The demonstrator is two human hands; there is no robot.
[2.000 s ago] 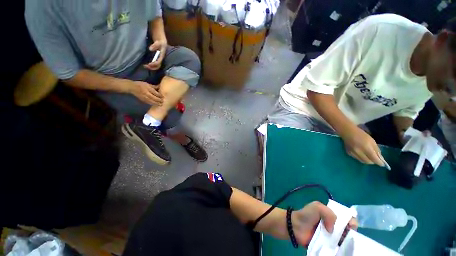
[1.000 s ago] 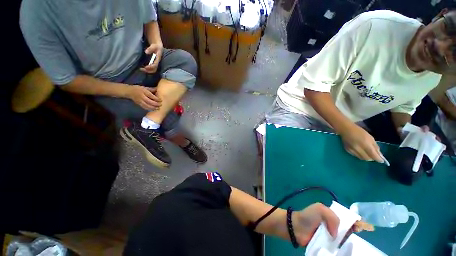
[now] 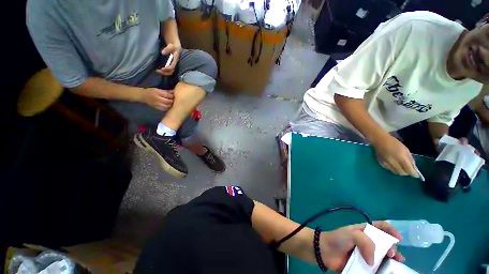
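Observation:
My left hand (image 3: 346, 247) reaches in at the bottom right, with a dark bead bracelet on the wrist. It is shut on a white housing (image 3: 373, 247), which looks like part of a security camera; the picture's bottom edge cuts it off. A black cable (image 3: 332, 209) arcs above the wrist. Fingertips show past the housing's far side. My right hand cannot be made out. A translucent wash bottle (image 3: 421, 233) with a bent spout lies just beyond my left hand on the green table (image 3: 327, 166).
A person in a cream shirt (image 3: 397, 80) works across the table on a black-and-white camera (image 3: 446, 181), holding a thin pale stick. Another person in grey (image 3: 107, 48) sits at the left, holding a small object. A carton (image 3: 241, 59) of white cameras with hanging cables stands behind.
My left hand's grip has shifted on the white housing, and more fingers now show on its far side. The seated people barely move. The whole view has shifted slightly.

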